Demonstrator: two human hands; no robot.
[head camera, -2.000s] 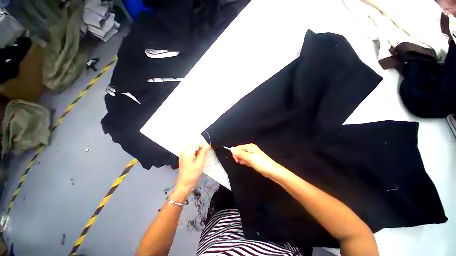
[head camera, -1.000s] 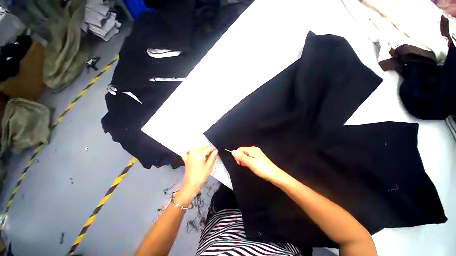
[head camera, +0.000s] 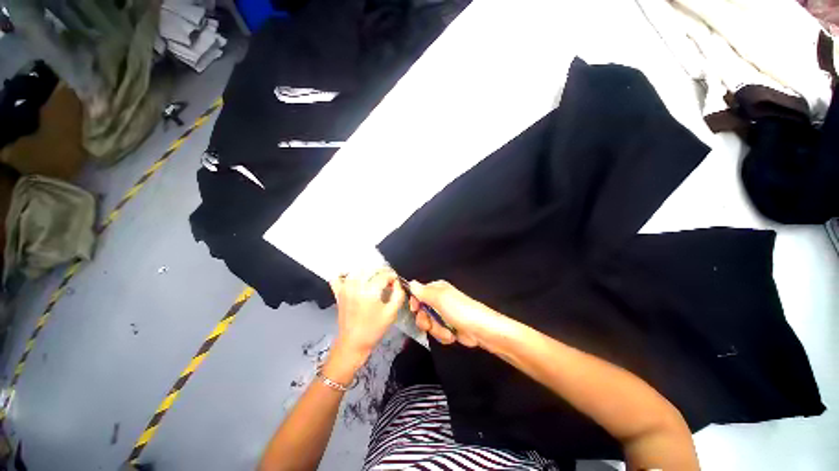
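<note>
The black shorts lie spread on the white table, with both wide legs pointing away to the right. My left hand pinches the near left edge of the shorts at the table's corner. My right hand is closed around the thread snips, whose dark body shows between the fingers. The snips' tip points at my left fingertips, close to the cloth edge. A small pale thread lies on the lower leg. The exact cutting point is hidden by my fingers.
A heap of black garments with white slits hangs at the table's left edge. White and brown cloth and a dark garment lie at the far right. Yellow-black tape and thread scraps are on the floor. Greenish cloth is at the left.
My right hand has turned and moved slightly left and down to my left fingertips, and the snips' dark body now shows. My left hand still pinches near the cloth's edge.
</note>
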